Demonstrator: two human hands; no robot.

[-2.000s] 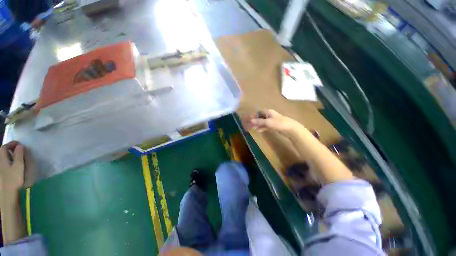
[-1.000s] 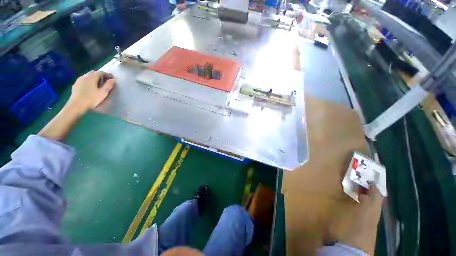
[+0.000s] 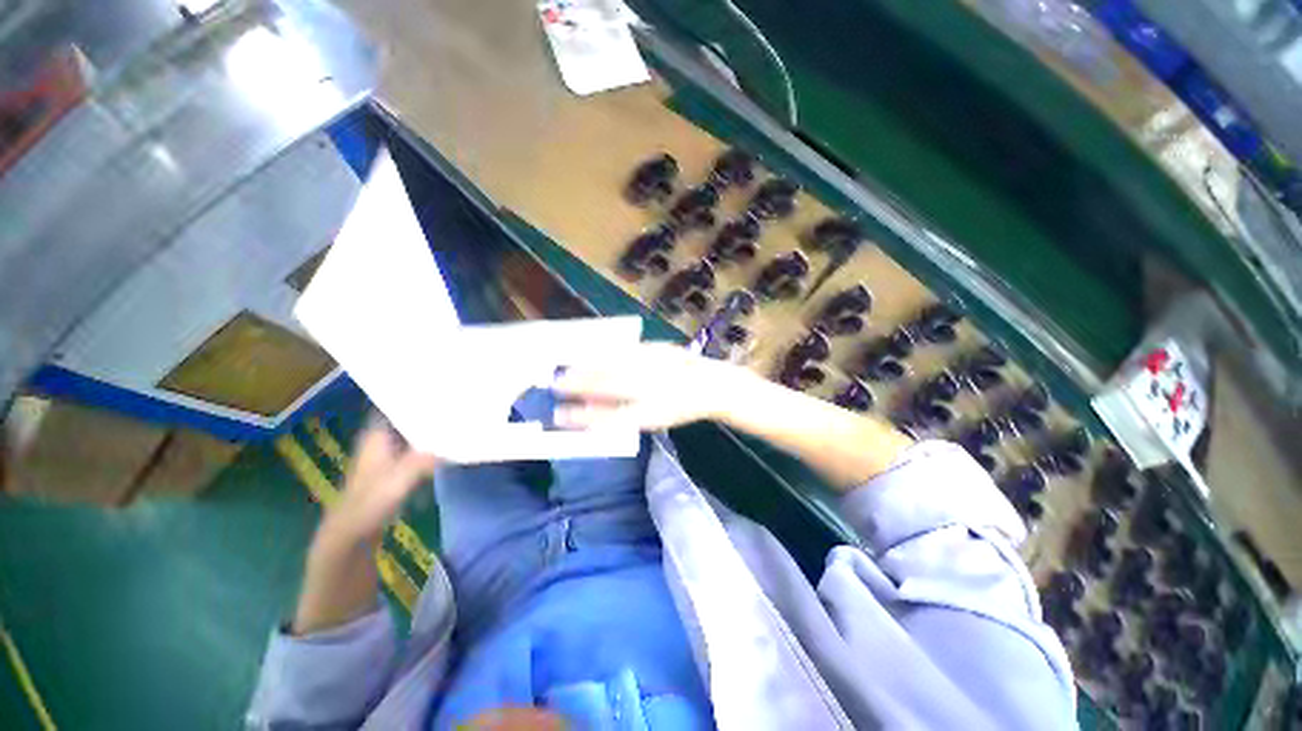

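Note:
A white fold-over blister card (image 3: 386, 307) is open like a book above my lap, one half raised, the other half flatter with a dark die-cut window. My right hand (image 3: 607, 393) lies on the flatter half beside the window, its fingertips at the opening. My left hand (image 3: 383, 479) is at the card's lower left edge, blurred; its fingertips are partly hidden, so its hold is unclear. Black products (image 3: 785, 274) lie in rows on the brown cardboard (image 3: 457, 72) to the right.
The metal machine table (image 3: 186, 186) is at upper left, with part of a red-orange pad (image 3: 40, 107) at the edge. Printed cards (image 3: 593, 46) lie at the top, and more printed cards (image 3: 1164, 393) at the right. The bench edge runs diagonally beside my right arm.
The view has turned towards the product bench. The open white card is now in front of me. My left hand has left the metal table edge, and my right hand has left the printed cards.

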